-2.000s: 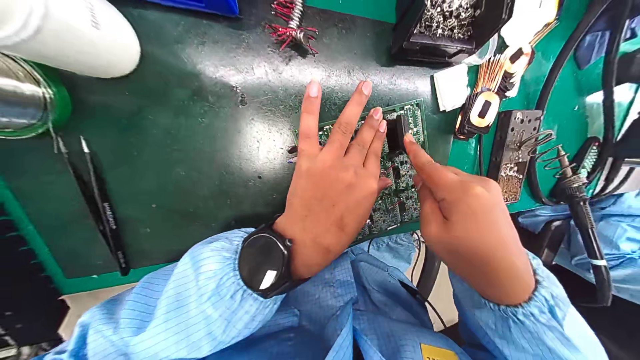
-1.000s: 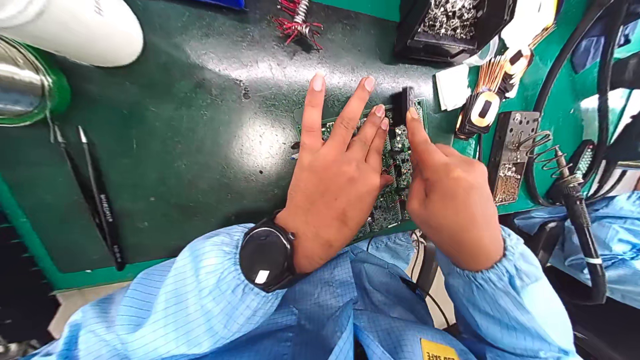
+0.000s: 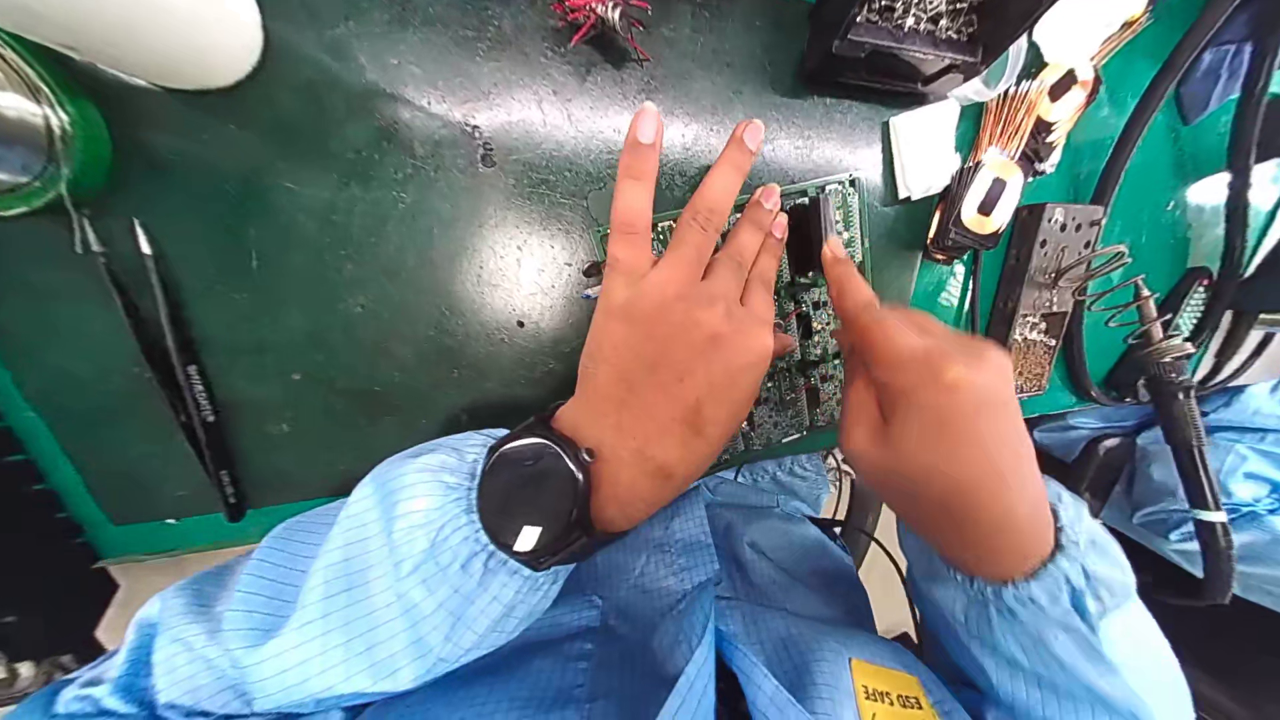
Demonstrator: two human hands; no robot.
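A green printed circuit board lies on the dark mat, partly covered by my hands. My left hand rests flat across the board's left part, palm down with fingers spread, a black watch on its wrist. A black rectangular component stands near the board's upper right. My right hand is at the board's right side, index fingertip at the lower right edge of that component, the other fingers curled. Whether the curled fingers hold anything is hidden.
Black tweezers lie at left below a solder spool and a white object. Red-wired parts lie at the top. At right are a black parts bin, copper coils, a perforated block and a soldering iron.
My right index finger has moved along the black component, higher one second ago and now back down near its lower right edge. My left hand has stayed on the board.
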